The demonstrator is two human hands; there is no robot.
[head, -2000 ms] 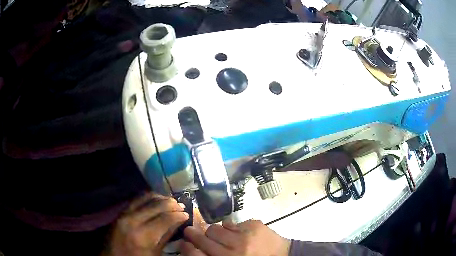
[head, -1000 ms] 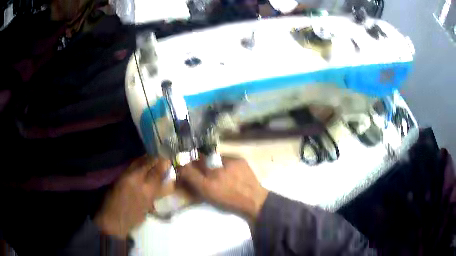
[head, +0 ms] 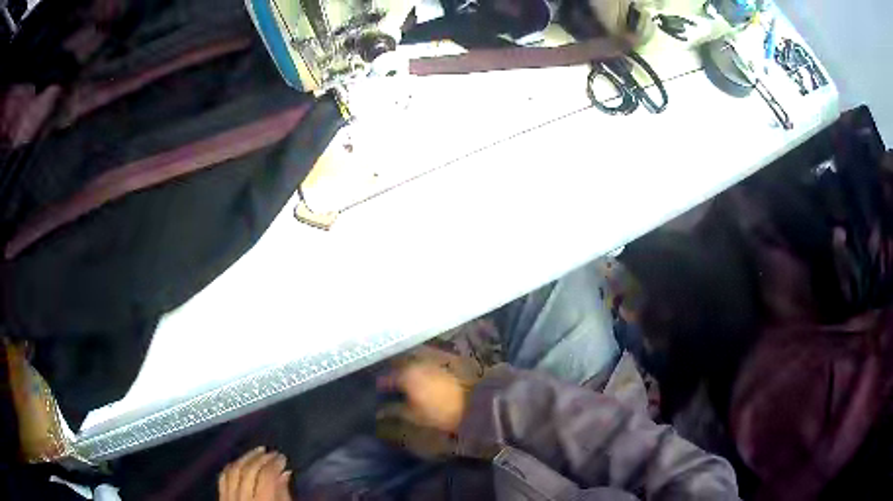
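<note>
The black fabric panel [head: 186, 240] with maroon-brown stripes lies on the left of the white machine table [head: 411, 205]. Its narrow end reaches the needle area [head: 343, 88]. My left hand [head: 257, 477] is low in the picture, partly cut off, below the table's front edge against dark cloth. My right hand [head: 426, 391] is blurred, just below the same edge, over dark cloth [head: 323, 416] at my lap. Whether either hand grips the cloth is unclear. A maroon-brown strip [head: 509, 59] lies under the machine arm.
Black-handled scissors [head: 627, 86] lie right of the needle area. A round dark holder [head: 729, 68] and small metal parts [head: 798, 64] are at the table's right end. Maroon and black garments [head: 813, 391] are heaped at right, below the table. The front edge bears ruler marks.
Both hands have left the needle area and moved down below the table's front edge. The view has tipped down, showing more table and lap; the machine head is mostly out of view.
</note>
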